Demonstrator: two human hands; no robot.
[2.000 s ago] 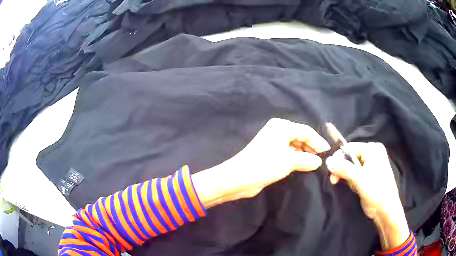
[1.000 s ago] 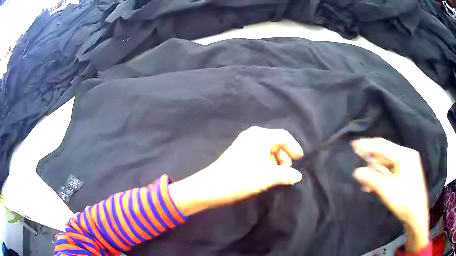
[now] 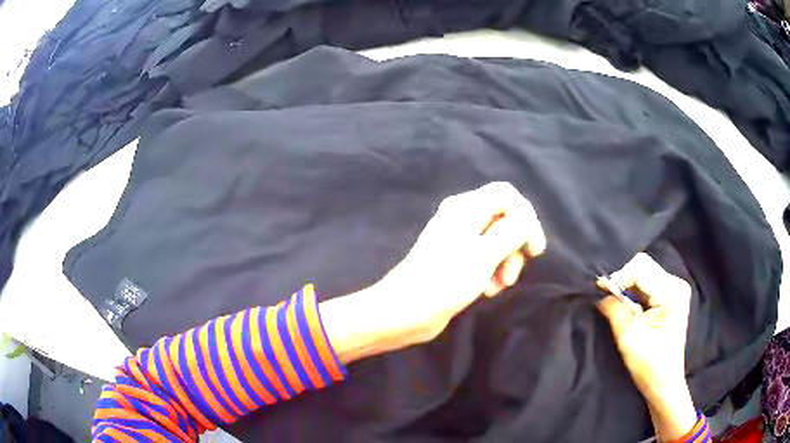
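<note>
A black garment (image 3: 329, 173) lies spread over the pale table, with folds at its right part. A small dark label with pale print (image 3: 125, 301) shows near its left edge. My right hand (image 3: 645, 316) is closed around small thread snips (image 3: 620, 292), whose short tip points up and left just over the cloth. My left hand (image 3: 485, 242) is to the left of the snips, fingers curled over the garment; whether it pinches a thread or cloth cannot be seen.
Crumpled black garments (image 3: 95, 112) are heaped along the far side and left of the pale table (image 3: 52, 285). Patterned cloth (image 3: 777, 381) shows at the lower right edge. Grey floor with scraps (image 3: 74, 394) is at the lower left.
Since one second ago my right hand has moved left and down, and the snips show again. My left hand has shifted slightly right and up, its fingers more curled.
</note>
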